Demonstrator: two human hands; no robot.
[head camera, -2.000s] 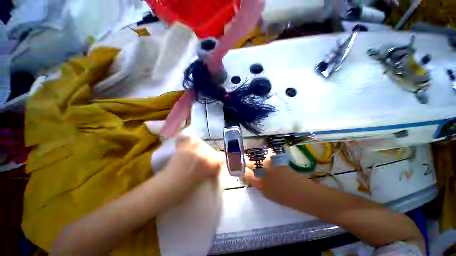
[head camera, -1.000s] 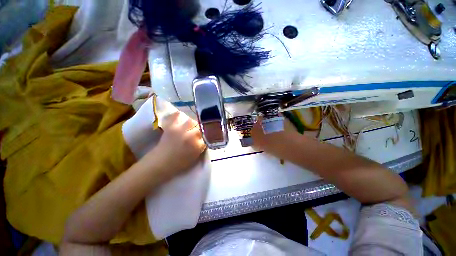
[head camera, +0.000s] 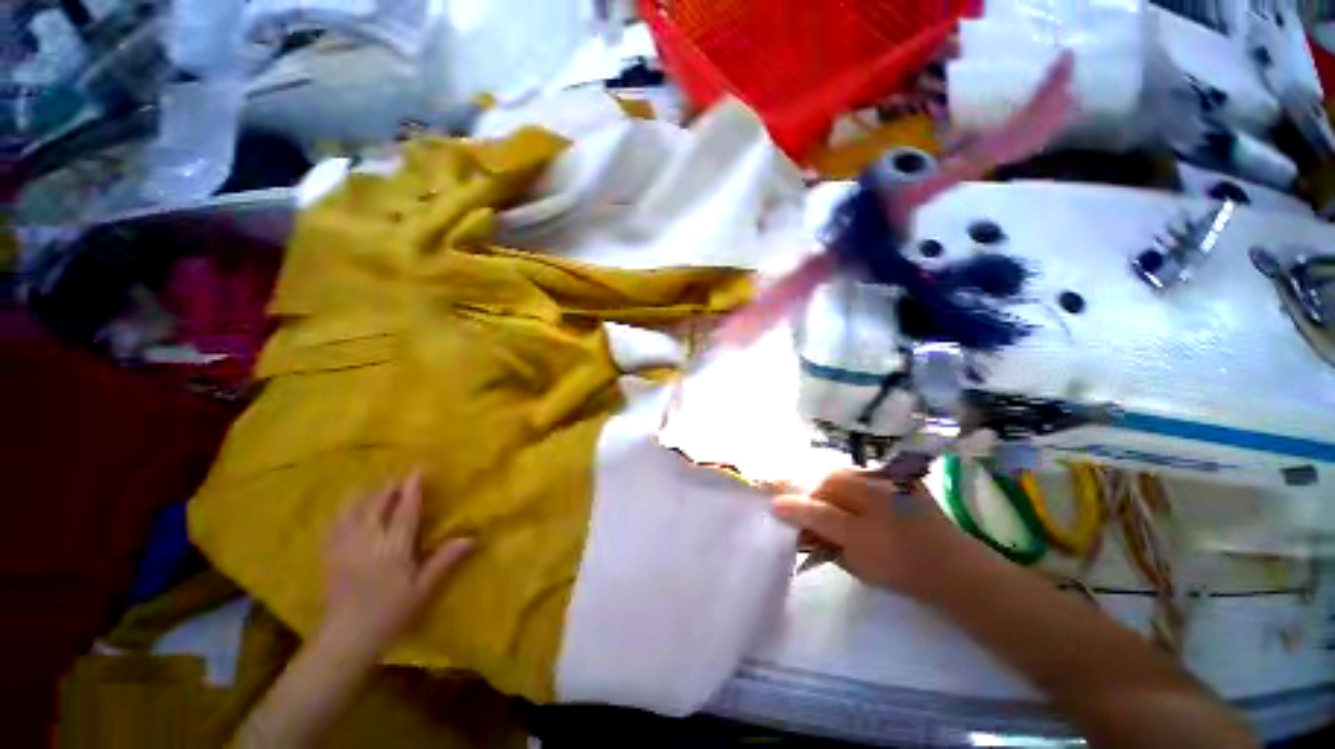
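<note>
A mustard fabric panel (head camera: 439, 395) lies in folds left of the machine, joined or overlapping with a white fabric panel (head camera: 674, 571) whose top edge shows a thin dark-yellow line. My left hand (head camera: 378, 563) lies flat on the mustard panel, thumb apart from the fingers. My right hand (head camera: 864, 527) is at the white panel's right edge, fingertips closed on it. Thin dark metal shows at its fingers, possibly snips; unclear. The sewing machine head (head camera: 1142, 337) is just above my right hand. The needle area is hidden by glare and blur.
Green loop handle (head camera: 1010, 520) and yellow loop handle (head camera: 1076, 512) lie right of my right hand, beside beige thread ends (head camera: 1149, 549). A navy tassel (head camera: 952, 293) and pink strip (head camera: 1010, 132) hang on the machine. A red basket (head camera: 805, 66) stands behind. White cloth (head camera: 703, 190) is heaped at the back.
My left hand has left the needle area and moved left onto the mustard panel. My right hand is now at the white panel's edge. The view has shifted left.
</note>
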